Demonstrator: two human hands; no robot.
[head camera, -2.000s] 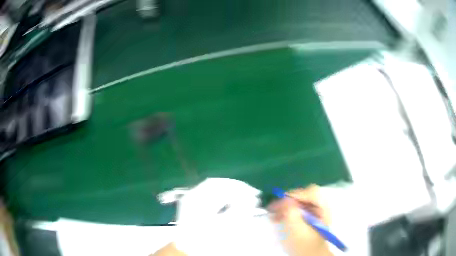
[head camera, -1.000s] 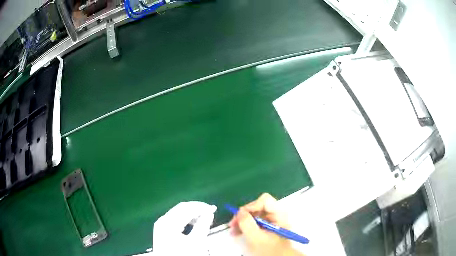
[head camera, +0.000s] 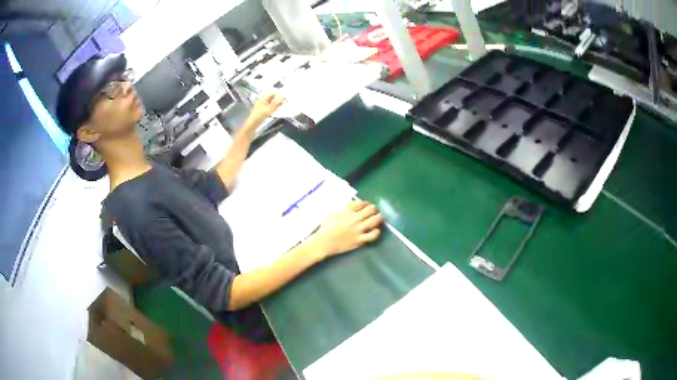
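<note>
A phone middle frame (head camera: 508, 238) lies flat on the green conveyor belt, its dark solid end toward the black tray and its silvery end toward the near edge. My left hand, in a white glove (head camera: 615, 369), shows only as a small piece at the bottom right edge; its fingers and anything in them are cut off. A strip of bare skin, probably my forearm, shows at the bottom edge. My right hand and the pen it held are out of the picture. A white paper sheet (head camera: 438, 330) lies along the near belt edge.
A black pocketed tray (head camera: 531, 122) with a white edge stands on the belt beyond the frame. Another person (head camera: 167, 215) sits at left, one hand on the belt edge. A separate blue pen (head camera: 303, 198) lies on white paper there. A red tray (head camera: 404, 48) is farther up.
The view has swung left and up, bringing in the other person and the whole black tray. My right hand with its blue pen has left the picture; my gloved left hand is mostly cut off.
</note>
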